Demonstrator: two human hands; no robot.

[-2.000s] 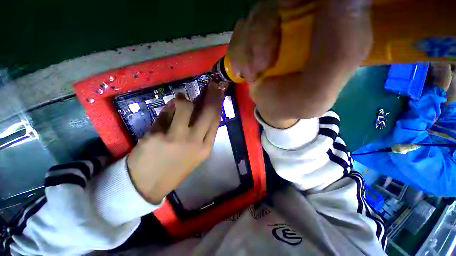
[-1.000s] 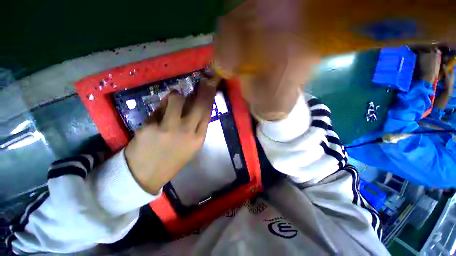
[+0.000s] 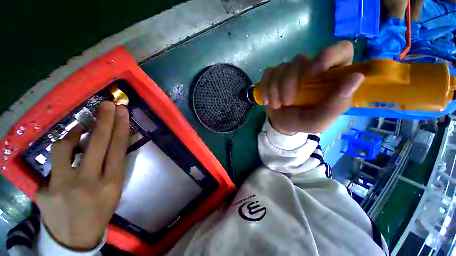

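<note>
An open-backed tablet (image 3: 162,186) lies in a red-orange foam holder (image 3: 172,117) at the left. My left hand (image 3: 87,175) lies flat over its circuit board (image 3: 65,125), fingertips beside a gold patch (image 3: 119,96) at the board's corner. My right hand (image 3: 310,90) grips a yellow-orange electric screwdriver (image 3: 385,85) held level. The driver's black nose is at the right edge of a round dark screw plate (image 3: 220,97) with a fine grid of holes. Individual screws are too small to tell.
A dark green belt with a pale metal edge (image 3: 165,27) runs along the upper left. A blue bin (image 3: 357,17) stands at the top right, near a person in blue sleeves (image 3: 395,42). A thin black cord (image 3: 230,152) lies below the plate. Blue and clear containers show lower right.
The view has turned right. My right hand has moved the screwdriver from the tablet's board to the screw plate, now visible. My left hand stays on the board, and the gold patch is uncovered.
</note>
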